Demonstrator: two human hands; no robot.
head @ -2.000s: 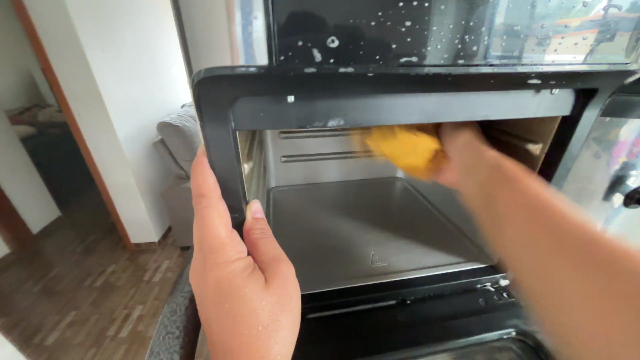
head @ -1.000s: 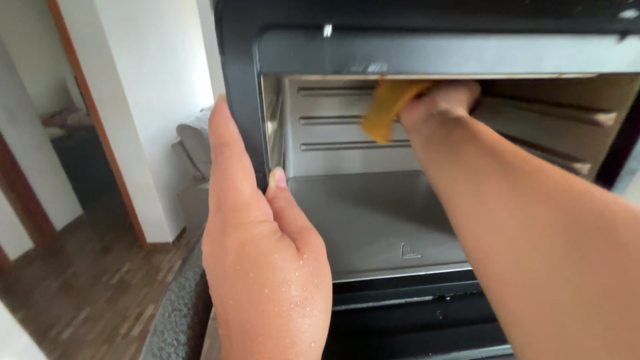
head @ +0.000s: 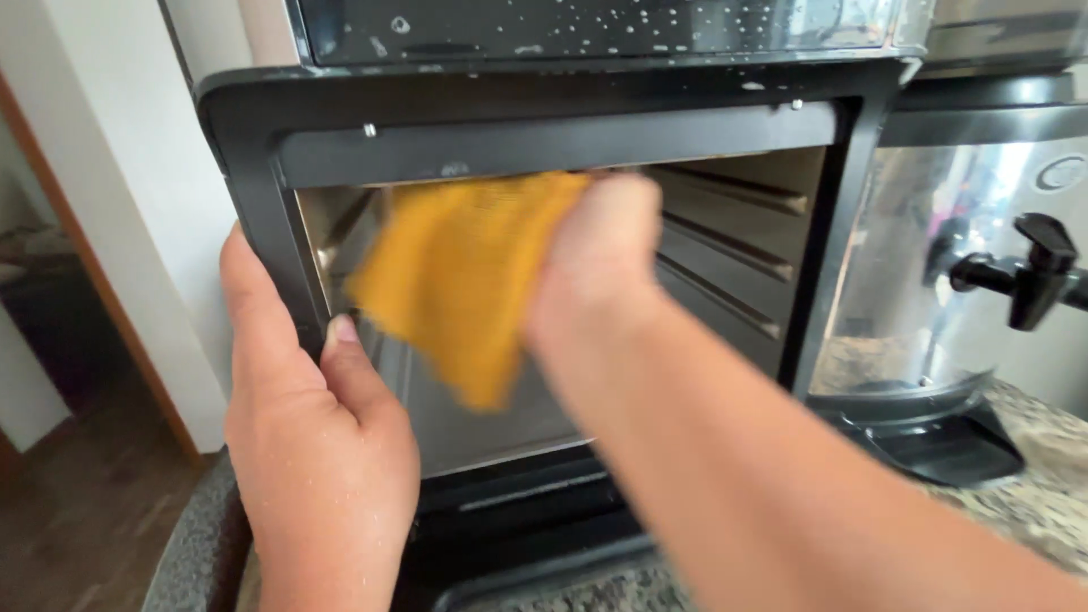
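A black countertop oven [head: 544, 140] stands with its front open and its upper panel spotted with water drops. My left hand [head: 319, 425] grips the left edge of its frame, thumb on the inner side and fingers along the outside. Inside the opening, near the top, my right hand [head: 603, 246] holds a yellow cloth [head: 467, 280] that hangs down and is blurred. The fingertips of that hand are hidden at the cavity's upper edge. Rack rails [head: 731, 246] line the right inner wall, and a grey metal floor [head: 484, 425] shows below the cloth.
The lowered black oven door [head: 527, 527] lies below the opening. At the right, a shiny metal dispenser with a black tap [head: 1041, 272] and a black drip tray [head: 943, 446] stands on a speckled stone counter [head: 1041, 442]. A white wall [head: 144, 170] is at the left.
The cloth was deep in the oven a second ago; now it hangs spread out close to the opening, in my right hand. My left hand stays on the frame. The view has shifted.
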